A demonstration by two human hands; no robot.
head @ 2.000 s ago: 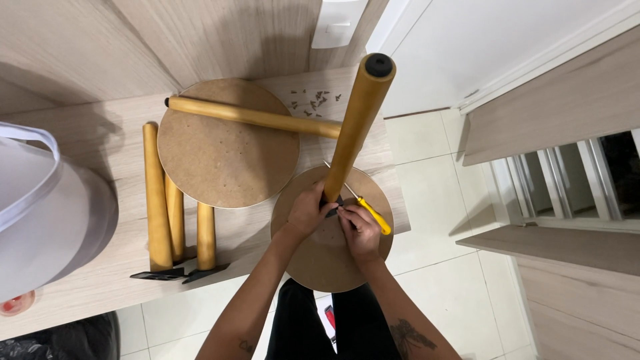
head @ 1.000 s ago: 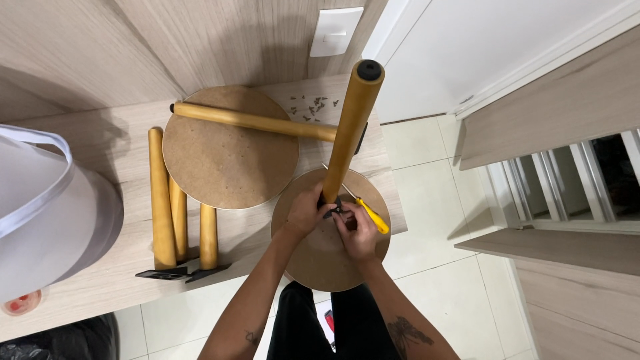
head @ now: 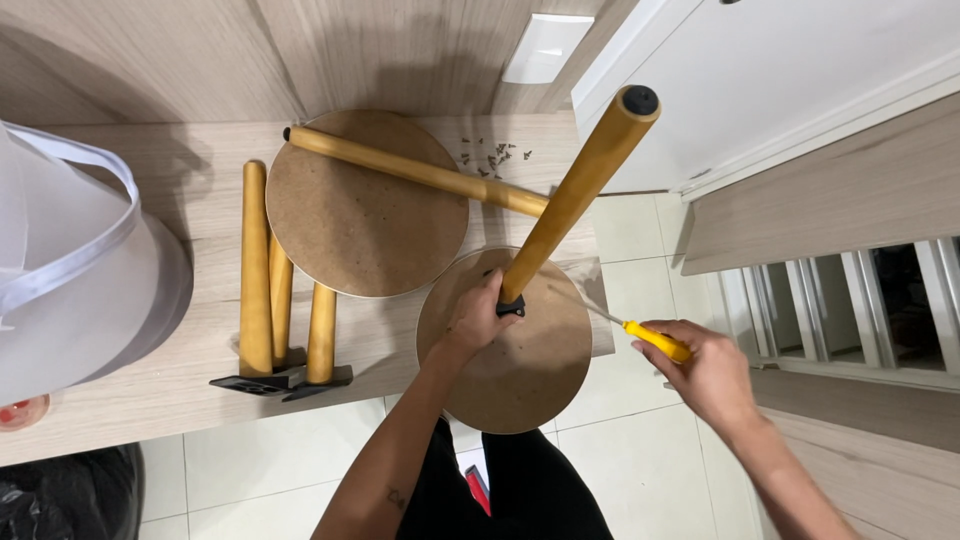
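My left hand [head: 480, 311] grips the lower end of a wooden furniture leg [head: 577, 191], at its black bracket [head: 511, 306]. The leg stands tilted on a round fiberboard disc [head: 510, 375], its black-capped end pointing up. My right hand [head: 705, 364] holds a screwdriver [head: 656, 341] by its yellow handle, with the shaft pointing left over the disc's edge. Behind lies a second round fiberboard disc [head: 360, 217] with another wooden leg [head: 420, 172] across it. Whether a screw sits in the bracket cannot be made out.
Several wooden legs [head: 256, 285] with black brackets [head: 259, 384] lie at the left of the bench [head: 405, 382]. Loose screws [head: 495, 159] are scattered behind. A white fabric bin [head: 90, 300] stands far left, a black plastic bag [head: 67, 495] below. Open slatted cabinetry [head: 855, 307] is on the right.
My right hand has moved away from the bracket to the right and now holds the yellow screwdriver, which earlier lay on the disc beside it. My left hand stays at the leg's base.
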